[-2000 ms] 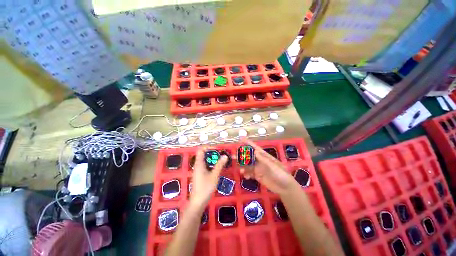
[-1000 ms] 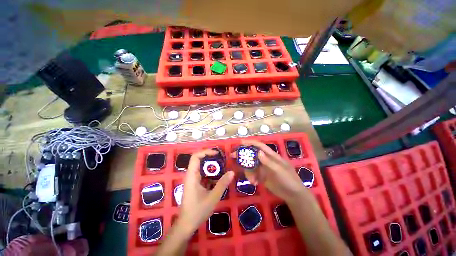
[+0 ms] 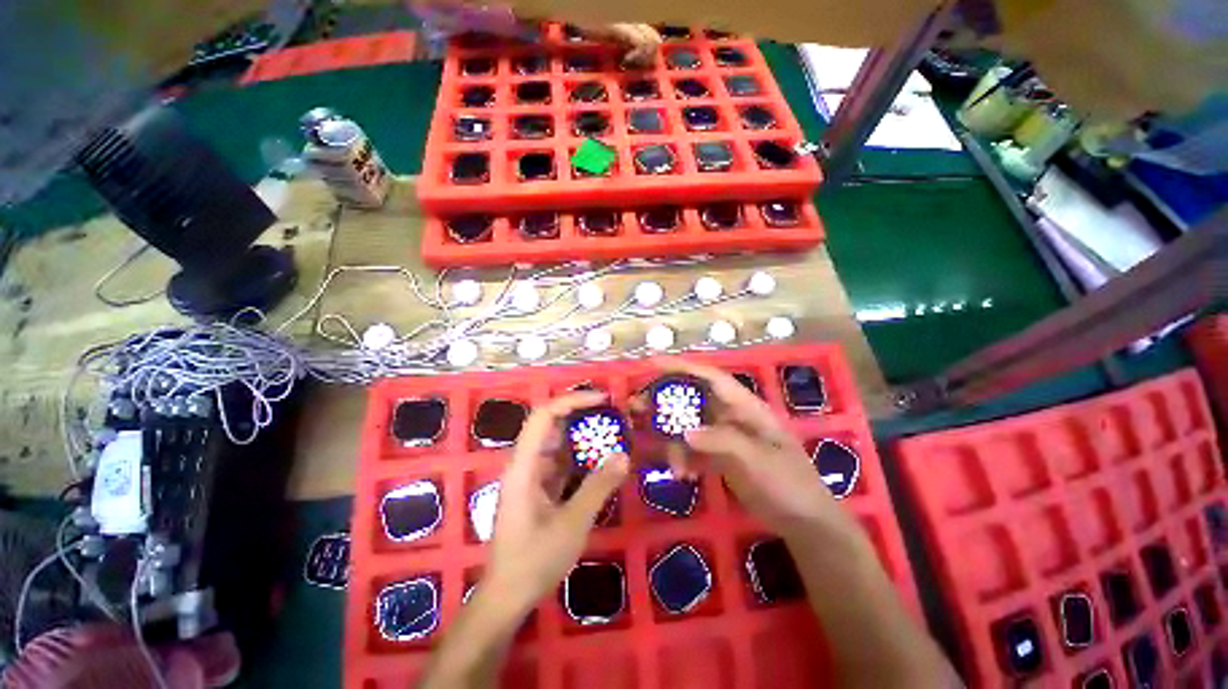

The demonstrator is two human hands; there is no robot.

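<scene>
My left hand point(image 3: 546, 498) holds a lit smartwatch point(image 3: 595, 440) between thumb and fingers, its screen showing a grid of round icons. My right hand point(image 3: 754, 451) holds a second lit smartwatch point(image 3: 677, 407) with a similar icon grid. Both are held close together, side by side, above the red working tray point(image 3: 373, 565). Both hands are bare. The tray's pockets hold several dark smartwatches, some tilted; its front pockets show no watch. My hands and forearms hide some pockets.
White charging pucks point(image 3: 599, 338) lie beyond the tray. Stacked far trays point(image 3: 622, 197) hold watches and a green piece point(image 3: 593, 158); another person's hand point(image 3: 636, 45) is over them. Tangled cables point(image 3: 216, 370), a black fan point(image 3: 189, 215) and a bottle point(image 3: 348, 159) are left. A partly filled side tray point(image 3: 1064, 471) is right.
Both held screens have changed to icon grids, the left one from a red-and-white face a second ago. The view has tilted, showing more of the far trays. Another person's hand has appeared there.
</scene>
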